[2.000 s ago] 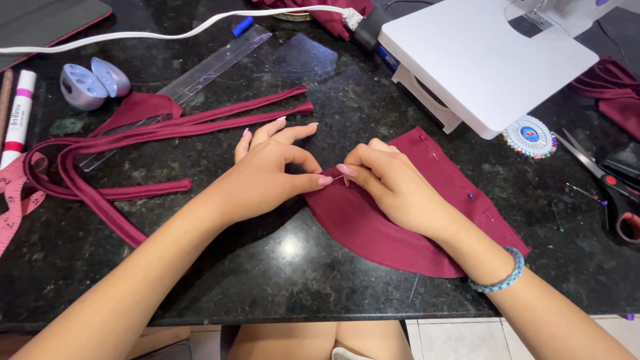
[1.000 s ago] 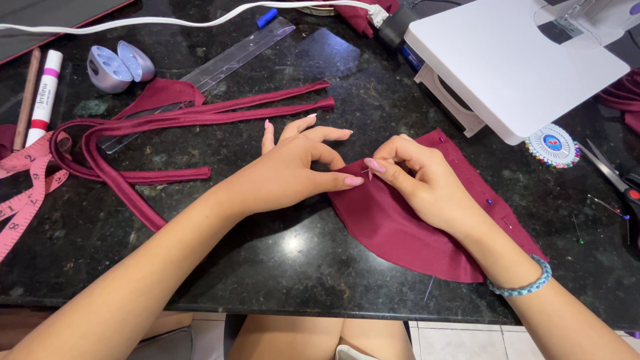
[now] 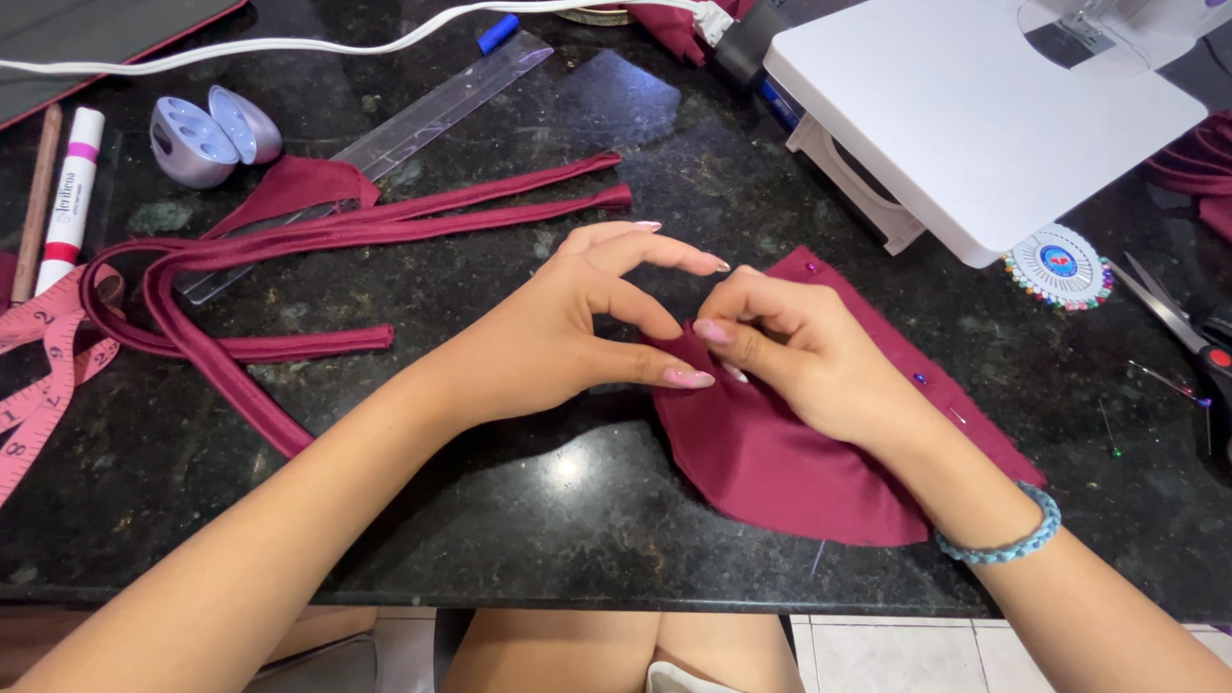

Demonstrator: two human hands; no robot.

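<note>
A maroon satin fabric piece (image 3: 799, 472) with a curved lower edge lies on the dark stone counter. Straight pins with coloured heads (image 3: 920, 378) sit along its right edge. My right hand (image 3: 799, 346) pinches the fabric's upper left corner between thumb and index finger; whether a pin is in that pinch cannot be told. Just left of that corner is my left hand (image 3: 597, 318), its thumb and fingers apart, the fingertips close to the cloth with nothing visible between them. Long maroon fabric strips (image 3: 318, 231) lie looped to the left of my left hand.
A white sewing machine (image 3: 943, 115) stands at upper right, near a pin wheel (image 3: 1059, 268), scissors (image 3: 1169, 313) and loose pins (image 3: 1115, 428). At left are a clear ruler (image 3: 433, 106), an open earbud case (image 3: 197, 144), a marker (image 3: 72, 202) and a pink tape measure (image 3: 58, 366). A white cord (image 3: 318, 45) crosses the back.
My left thumb and index finger have parted from the pinch at the fabric's corner, where they met my right fingers earlier. My right hand remains at that corner.
</note>
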